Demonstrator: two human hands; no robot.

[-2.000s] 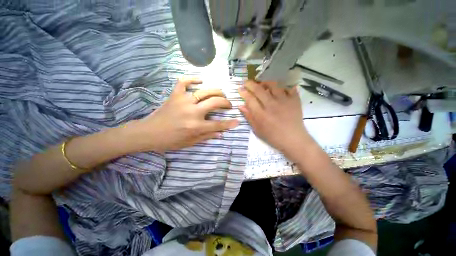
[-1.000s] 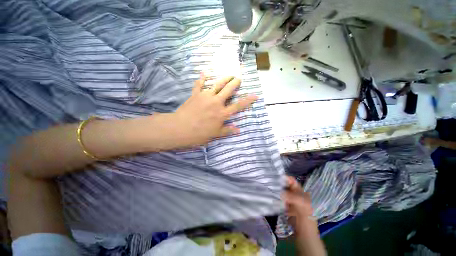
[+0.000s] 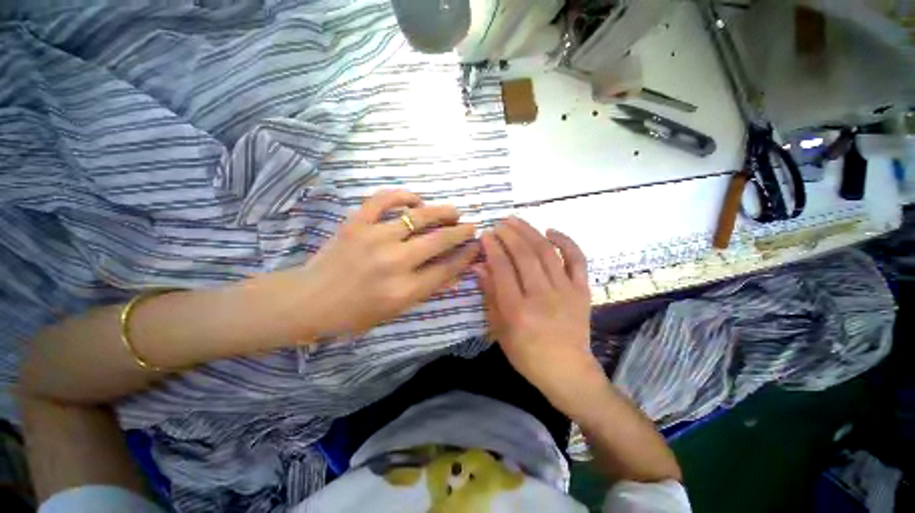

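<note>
The striped garment piece (image 3: 401, 155) lies over the left side of the machine table, its right edge running from the presser foot (image 3: 476, 88) down to my fingers. My left hand (image 3: 396, 263) lies on the cloth, fingers spread a little and pointing right. My right hand (image 3: 534, 291) is at the cloth's right edge, fingertips close to those of my left hand. The edge under the fingertips is partly hidden, so I cannot tell how it is folded. Glare washes out the cloth left of the presser foot.
A brown block (image 3: 519, 101) sits right of the presser foot. Thread snips (image 3: 664, 130), black-handled shears (image 3: 771, 180), an orange-brown handled tool (image 3: 730, 210) and a small black object (image 3: 853, 172) lie at right. More striped cloth (image 3: 692, 331) is heaped below the table edge.
My right hand has come up from below the table edge, where it held the cloth out, to beside my left hand. The cloth's lower part has drawn back left, and my left hand sits slightly lower.
</note>
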